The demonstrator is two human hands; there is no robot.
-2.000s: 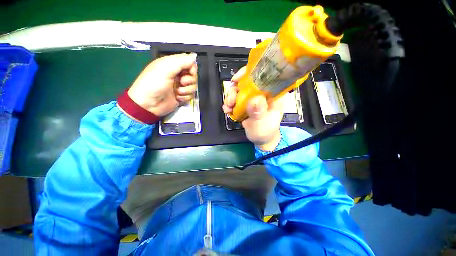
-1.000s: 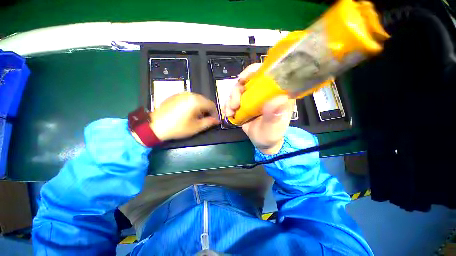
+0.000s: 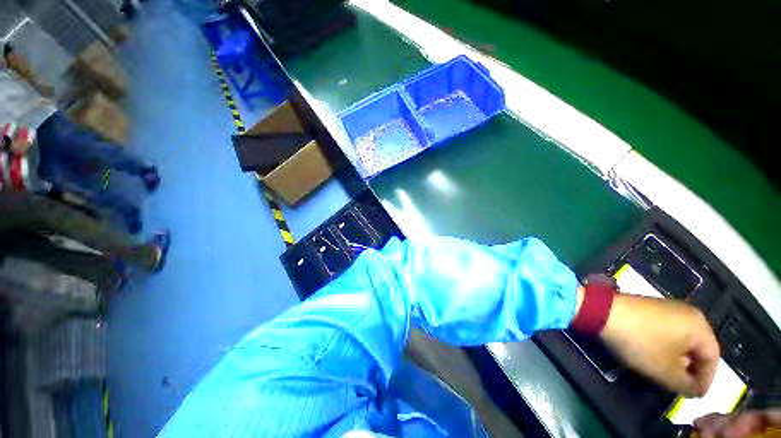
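The black phone tray [image 3: 591, 400] lies at the lower right with smartphone assemblies in its pockets. One phone [image 3: 662, 263] shows its black end and part of a white area, partly under my left wrist. A second phone [image 3: 726, 389] shows a white area with a yellow edge. My left hand [image 3: 664, 340] is over the tray with fingers curled down; whether it holds anything small is hidden. My right hand [image 3: 736, 423] is cut off at the bottom right corner, with a sliver of the yellow-orange electric screwdriver [image 3: 769, 435] at it; the rest is out of view.
A blue two-compartment screw bin [image 3: 420, 115] with small grains sits on the green bench. Beyond it are black trays [image 3: 304, 26]. An open cardboard box [image 3: 300, 174] and black trays [image 3: 330, 248] are left of the bench. People [image 3: 51, 154] are on the blue floor at left.
The view has swung left, bringing the screw bin, aisle and people into sight. The tray and both hands now lie at the lower right, and most of the screwdriver has left the picture.
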